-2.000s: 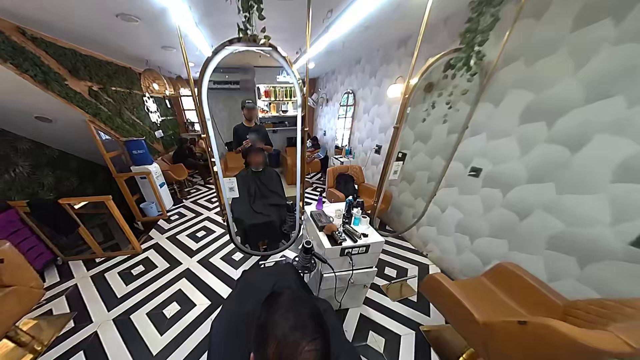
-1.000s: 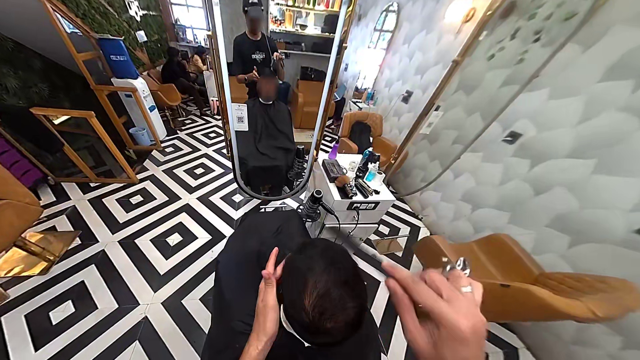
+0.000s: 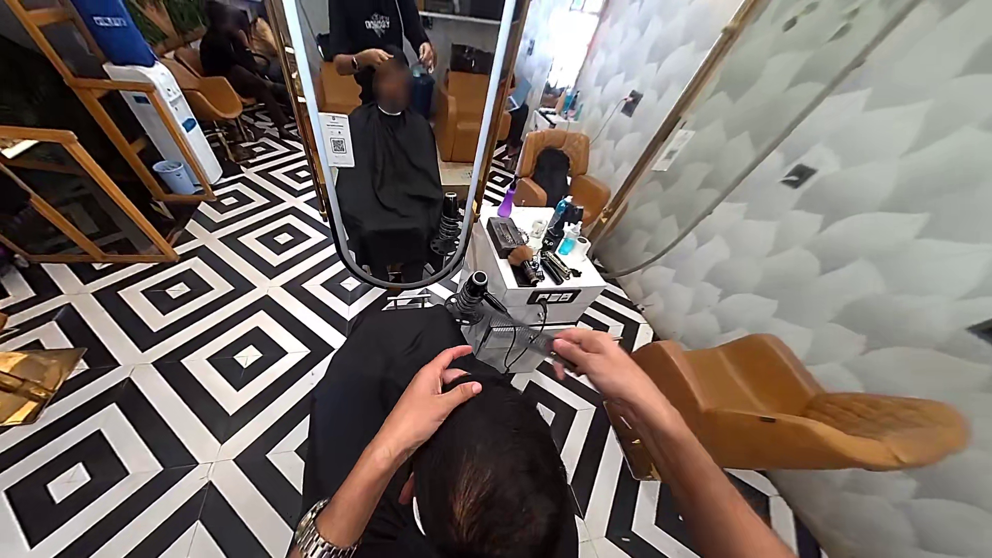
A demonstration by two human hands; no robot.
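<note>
The dark-haired head (image 3: 496, 465) of a seated person is at bottom centre, with a white neck strip and a black barber's cape (image 3: 364, 380) over the body. My left hand (image 3: 430, 403) rests on the left front of the hair, its fingers apart, with a metal watch on the wrist. In my right hand (image 3: 589, 356), to the right of the head and above it in view, is a comb (image 3: 519, 329), blurred, pointing up and left. Whether scissors are also in that hand cannot be told. The mirror (image 3: 387, 178) ahead reflects the caped person and someone standing behind.
A white trolley (image 3: 535, 298) beyond the head holds clippers (image 3: 554, 266), a brush (image 3: 521, 254) and bottles. A hair dryer (image 3: 467, 298) hangs at its left side, with cables below. To the right stands a tan salon chair (image 3: 744, 403); a wooden frame (image 3: 93, 194) is at left.
Both hands were out of view two seconds ago. My left hand has moved from beside the head onto the hair. My right hand still holds the comb. The view has moved closer.
</note>
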